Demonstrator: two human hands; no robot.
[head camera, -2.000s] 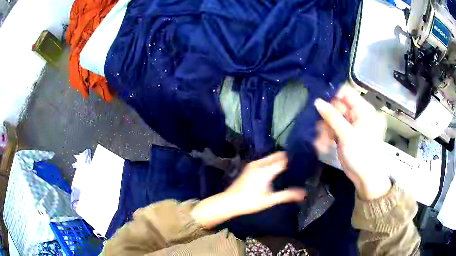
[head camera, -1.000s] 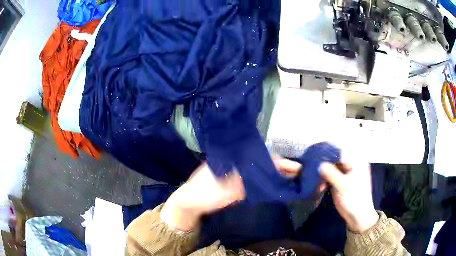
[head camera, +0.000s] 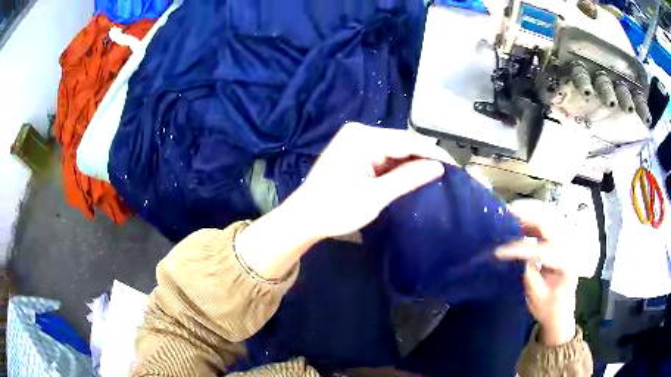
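Observation:
A navy fabric piece (head camera: 449, 235) speckled with white lint hangs between my hands, in front of the machine table and above my lap. My left hand (head camera: 375, 177) pinches its upper left edge between thumb and fingers. My right hand (head camera: 543, 269) is at its right edge, slightly blurred, with the fingers on the cloth. A large navy heap (head camera: 272, 81) lies at the upper left. The off-white overlock machine (head camera: 533, 44) stands at the upper right, and its presser foot area (head camera: 515, 88) has no cloth from my hands in it.
Pale green cloth (head camera: 99, 147) and orange-red fabric (head camera: 77, 110) lie left of the heap. Orange-handled scissors (head camera: 647, 197) lie on white paper (head camera: 638, 265) at right. A checked bag (head camera: 37, 346) and a white sheet (head camera: 121, 324) are at lower left. The pale cloth plate (head camera: 452, 81) is left of the foot.
The navy piece has been brought up off the heap's front and spread between my hands. My left hand has moved up and right; my right hand has moved slightly right.

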